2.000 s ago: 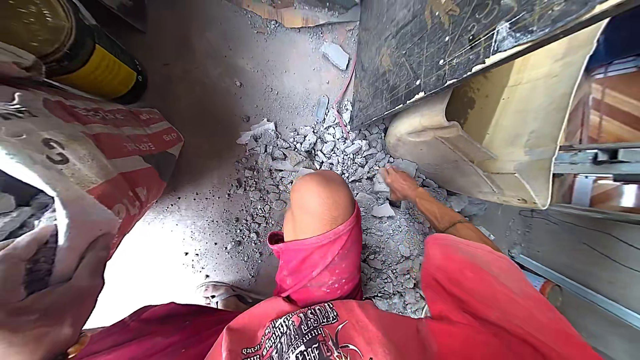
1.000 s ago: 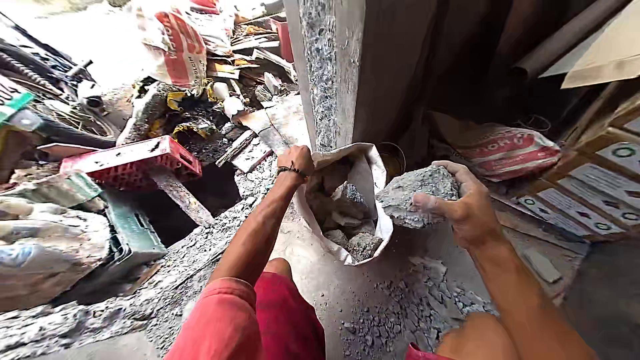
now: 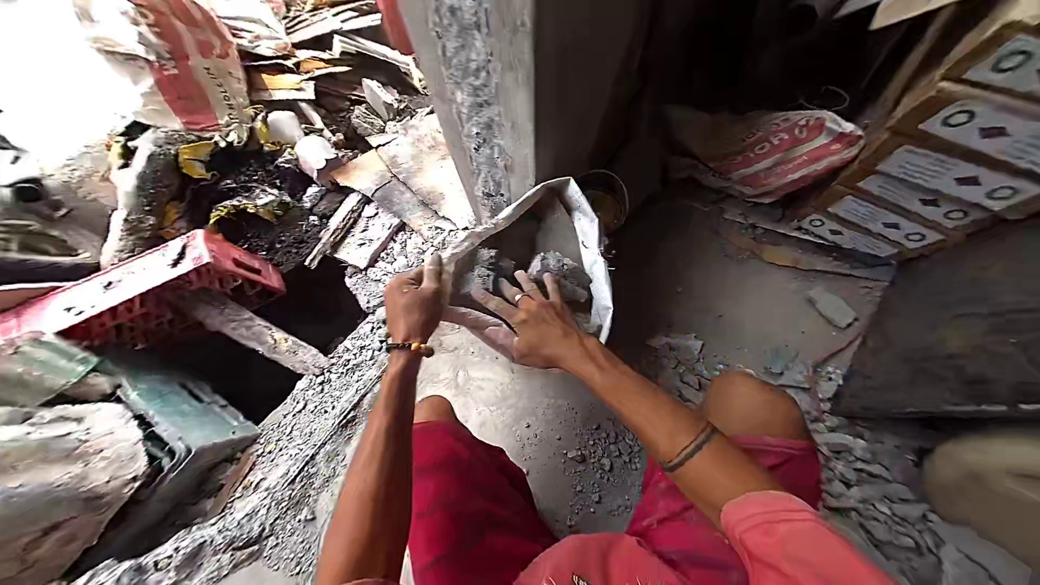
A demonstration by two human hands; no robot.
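Observation:
A white woven sack stands with its mouth spread on the floor in front of me, beside a broken concrete wall edge. My left hand, with a beaded bracelet at the wrist, pinches the sack's left rim. Inside the sack lie chunks of broken concrete. My right hand, wearing a ring, reaches over the near rim with its fingers spread at the chunks; it grips none of them. The bottom of the sack is hidden.
Left of the sack are a red plastic crate, a green crate and a dark hole. The concrete wall rises behind. Rubble litters the floor. Boxes, a printed sack and a dark board are at right.
A second ago my right hand held a large concrete chunk right of the sack; now it is at the sack's mouth without it. The left hand still holds the rim.

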